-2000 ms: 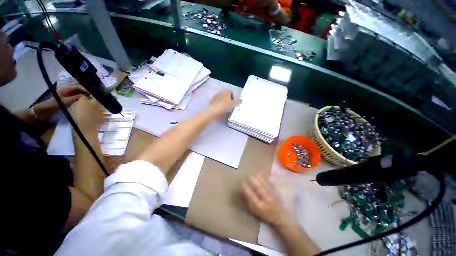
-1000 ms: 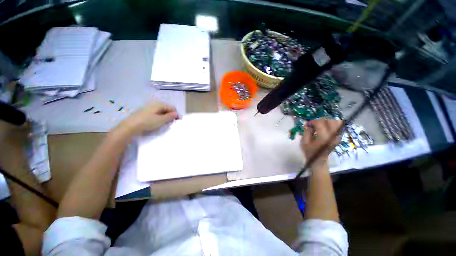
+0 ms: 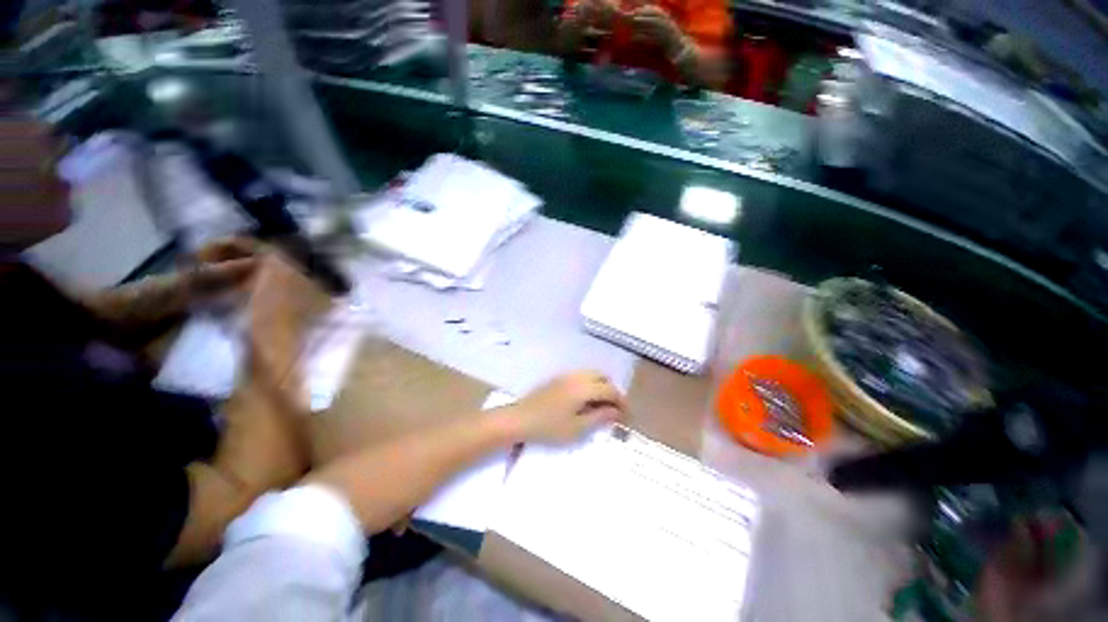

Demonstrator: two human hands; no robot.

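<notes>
A white plastic panel (image 3: pixel 638 522) lies in front of me, with rib lines showing along its right part and a small dark piece at its top edge. My left hand (image 3: pixel 574 407) is at the panel's upper left corner, fingers curled; a small dark spot shows at the fingertips, too blurred to tell if it is held. My right hand (image 3: pixel 1033 569) is blurred at the lower right edge, over the loose pile of green wired boards (image 3: pixel 942 565). What it holds cannot be told. The black electric screwdriver (image 3: pixel 936 456) hangs above that pile.
An orange bowl (image 3: pixel 774 406) with screws stands beyond the panel, beside a basket (image 3: pixel 838 365) of parts. A neat panel stack (image 3: pixel 662 288) and a looser one (image 3: pixel 450 216) stand farther back. Small dark pieces (image 3: pixel 476 329) lie left. A neighbour's arms (image 3: pixel 280 322) work at far left.
The view has swung left since one second ago. Rib lines now show on the panel, which looked plain before. My left hand stays near its upper left corner; my right hand remains by the parts piles.
</notes>
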